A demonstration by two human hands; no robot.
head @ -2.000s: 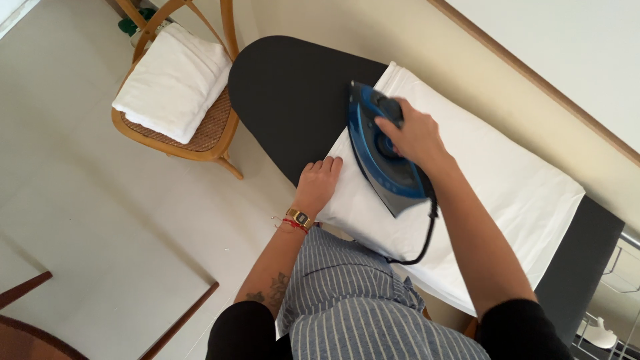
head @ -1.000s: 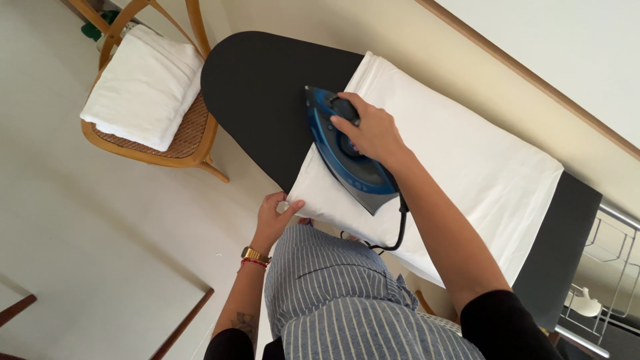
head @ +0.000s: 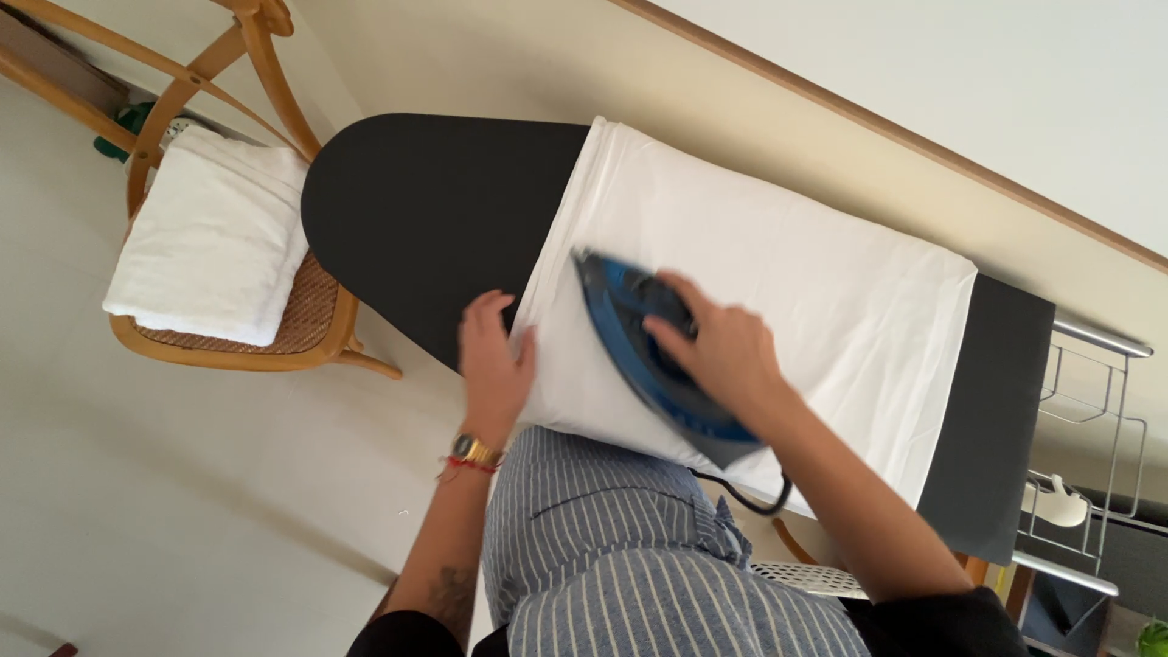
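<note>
A folded white cloth (head: 776, 246) lies across the dark ironing board (head: 438, 201). My right hand (head: 721, 347) grips the handle of a blue steam iron (head: 639, 365), its tip pointing to the upper left over the left part of the cloth; blur hides whether the soleplate touches. The black cord (head: 771, 506) hangs at the board's near edge. My left hand (head: 497, 351) is at the cloth's near left edge, fingers apart and nothing held. Its wrist bears a gold-coloured watch (head: 474, 450) and a red string bracelet.
At the left, a wooden chair with a woven cane seat (head: 315, 315) carries a folded white cloth (head: 214, 237). A wall runs behind the board. A metal wire rack (head: 1109, 411) stands at the right, and a white perforated basket (head: 808, 577) shows below the board.
The iron, in my right hand, has moved right, off the cloth's left edge. My left hand has let go of the near corner and moved up along that edge. The view has shifted.
</note>
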